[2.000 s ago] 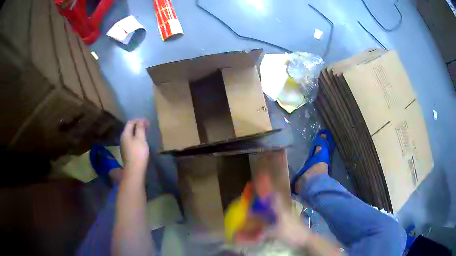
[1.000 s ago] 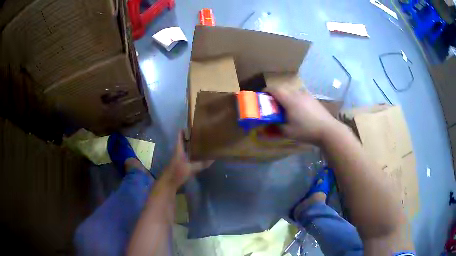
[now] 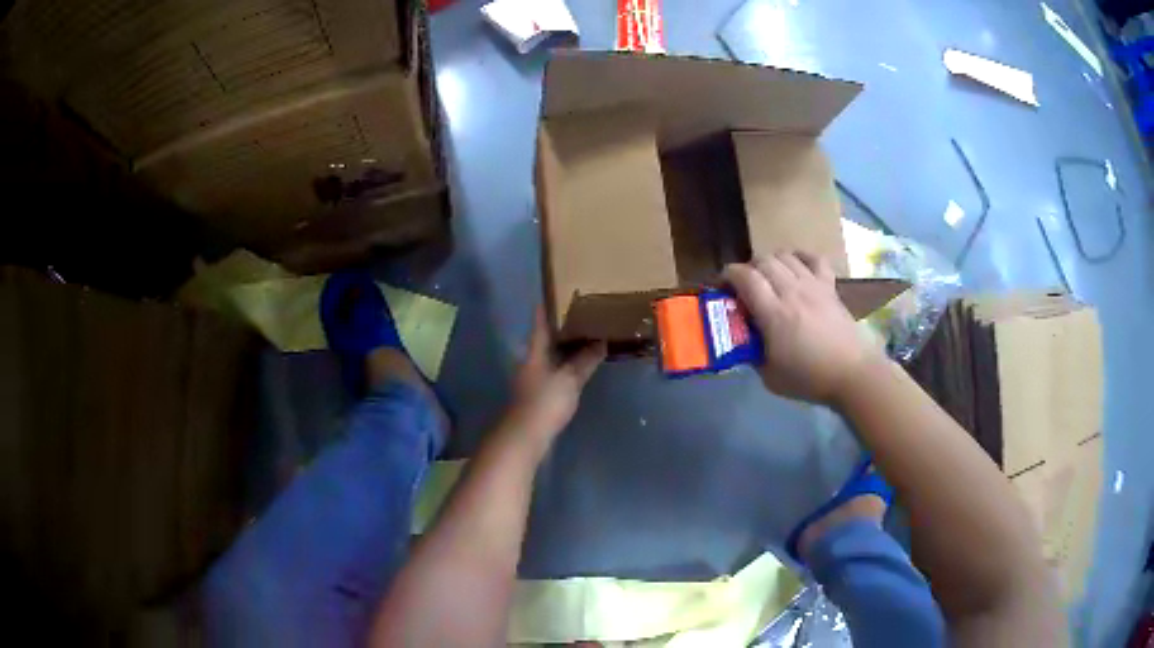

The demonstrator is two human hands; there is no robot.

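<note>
A brown carton (image 3: 608, 209) stands on the floor in front of me. Its far flap is raised, two side flaps lie inward with a dark gap between them, and its near flap is by my hands. My right hand (image 3: 800, 323) is closed around the tape gun (image 3: 706, 334), orange at the end and blue at the body, at the near edge of the carton. My left hand (image 3: 554, 380) is at the carton's near left corner, with the fingers partly hidden under it. Whether it grips the carton is unclear.
Made-up cartons (image 3: 279, 139) rise at the left. A flat carton stack (image 3: 1044, 380) is at the right, beside clear film (image 3: 930, 298). Pale yellow backing paper (image 3: 608, 610) lies between my feet. Dark strapping bands (image 3: 1091, 209) and red label sheets (image 3: 640, 23) lie on the far floor.
One carton nearer me is gone from between my legs. The tape gun has come up to the remaining carton's near edge, and my left hand has moved to its near left corner.
</note>
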